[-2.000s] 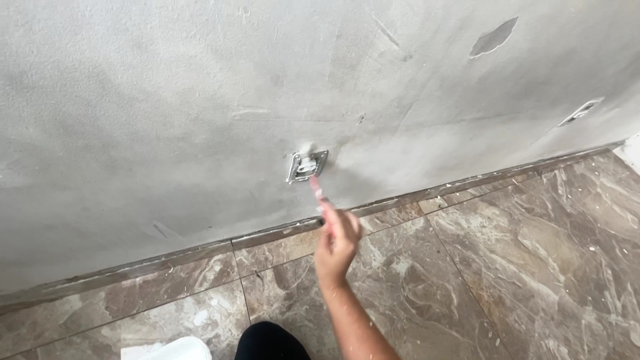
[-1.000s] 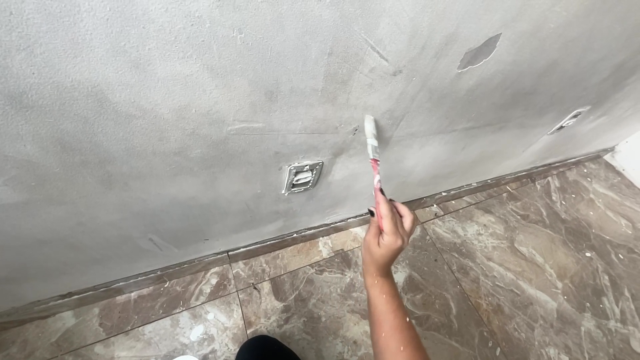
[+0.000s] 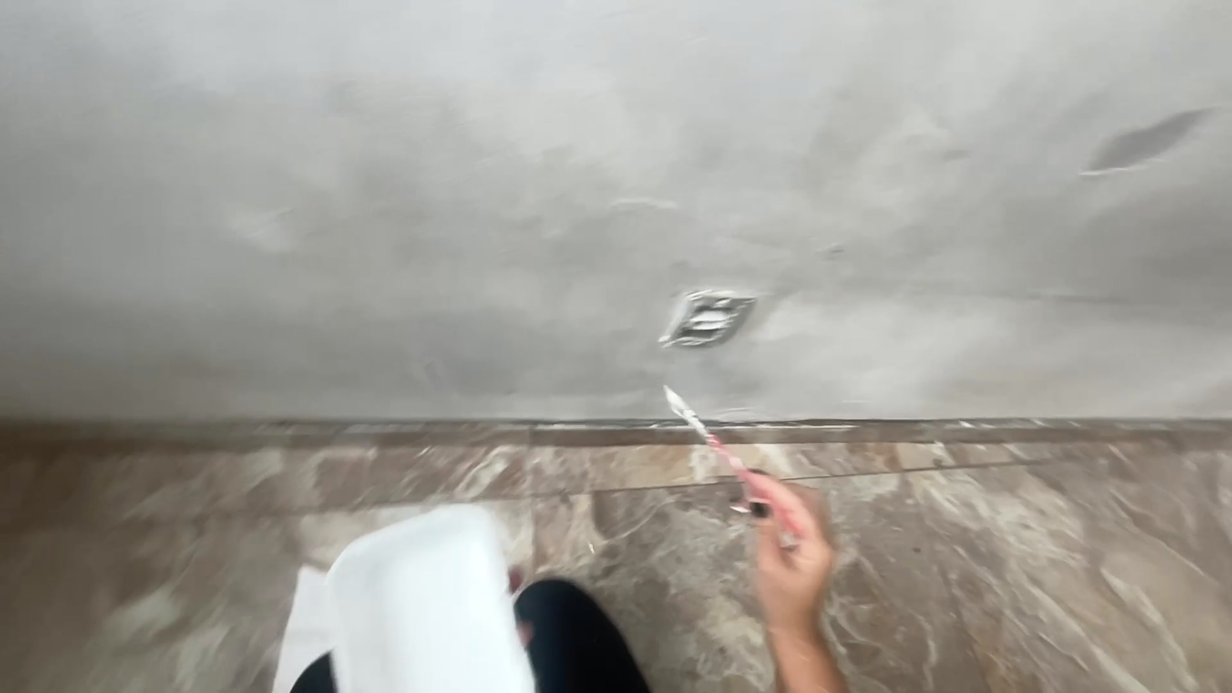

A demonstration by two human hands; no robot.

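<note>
My right hand (image 3: 794, 553) grips the pink handle of a paintbrush (image 3: 685, 409) with white paint on its bristles. The brush tip points up and left, just below an uncovered wall outlet box (image 3: 710, 320) smeared with white. At the lower left a white plastic tray or tub (image 3: 423, 597) stands up in front of my knees. Only bits of the fingers of my left hand (image 3: 525, 630) show at its right edge, holding it; the rest is hidden behind it. The picture is blurred.
The grey, patchy wall (image 3: 433, 241) has a darker bare patch (image 3: 1145, 142) at upper right. A low skirting (image 3: 616, 435) runs along its foot. Below lies a brown marbled tile floor (image 3: 962, 568). A white sheet (image 3: 303, 630) lies behind the tray.
The brush has gone from the wall right of the outlet box to below the box. The white tray has come up into view with my left hand at its edge. The view has swung left.
</note>
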